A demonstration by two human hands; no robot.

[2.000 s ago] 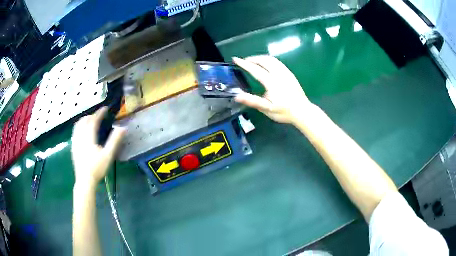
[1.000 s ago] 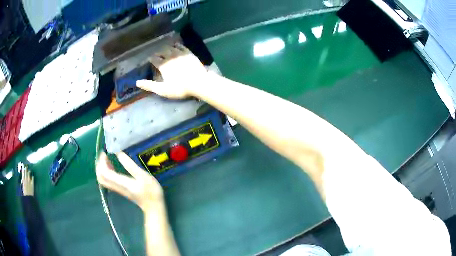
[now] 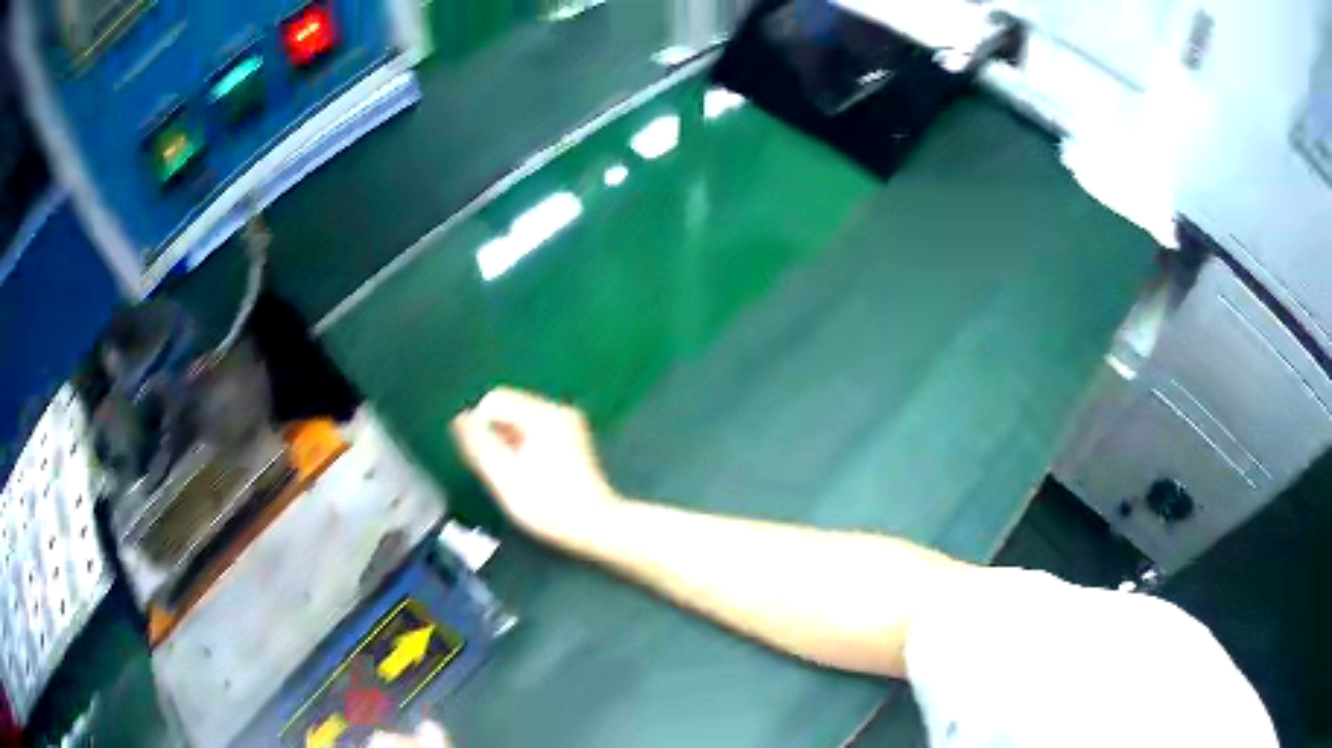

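The bench press is at the lower left, tilted in the picture and blurred. Its press head sits low over the fixture, whose orange edge shows. No phone unit can be made out there. The silver base plate lies in front, above the blue press base with yellow arrows and a blurred red button. My right hand is curled just right of the press, with nothing visible in it. My left hand is mostly cut off by the bottom edge, near the red button.
A blue control box with lit red and green displays stands at the upper left. A perforated white tray is at the left edge. A black pad lies at the top on the green surface. Grey equipment stands at the right.
The view has swung right. My right hand has left the fixture and the phone unit there and is now curled beside the press. The press head has come down over the fixture.
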